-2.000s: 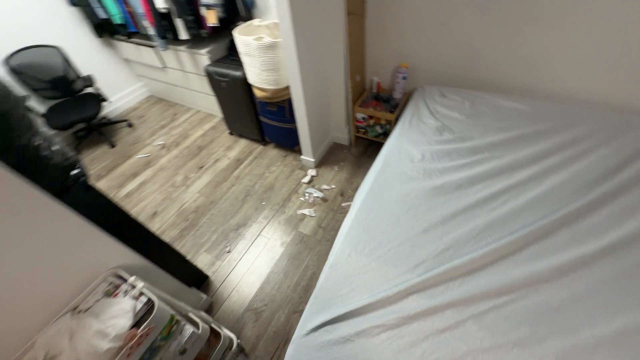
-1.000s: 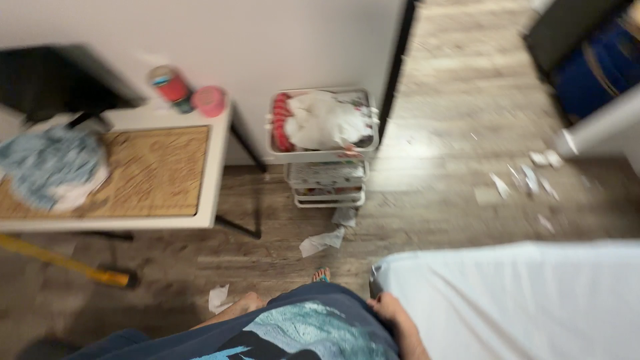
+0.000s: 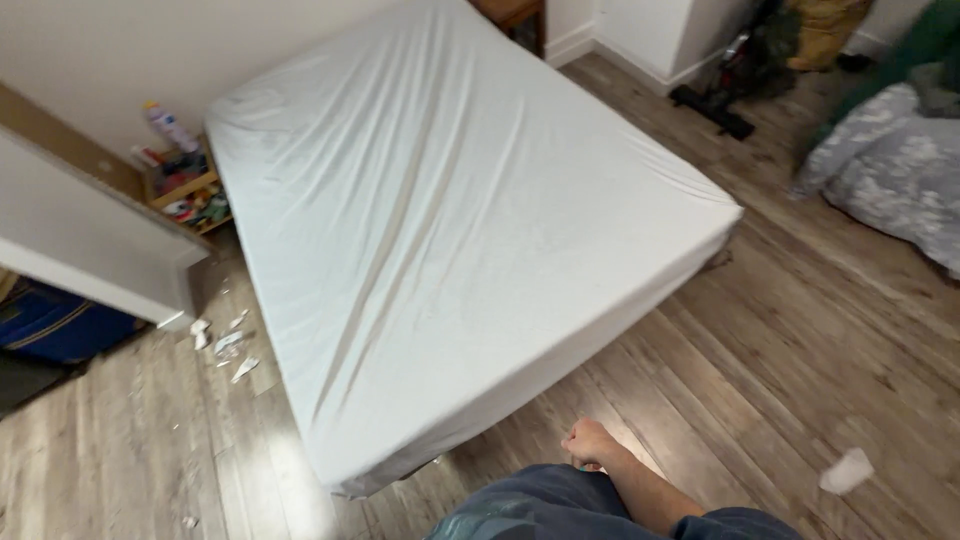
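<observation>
My right hand hangs low at the bottom of the head view, beside the front of my dark shorts, its fingers curled; whether it holds anything cannot be told. My left hand is out of the picture. Just beyond my right hand stands a mattress covered by a pale fitted sheet, with long diagonal creases across it. The sheet wraps over the near corners, and the hand does not touch it.
Paper scraps lie on the wood floor left of the bed, and a white scrap lies at right. A wooden shelf with small items stands by the far left corner. Patterned grey bedding is heaped at right; a blue bag sits at left.
The view has swung widely, from the desk and white cart to the whole bed. My right hand, at the bed's corner a second ago, is now away from the mattress.
</observation>
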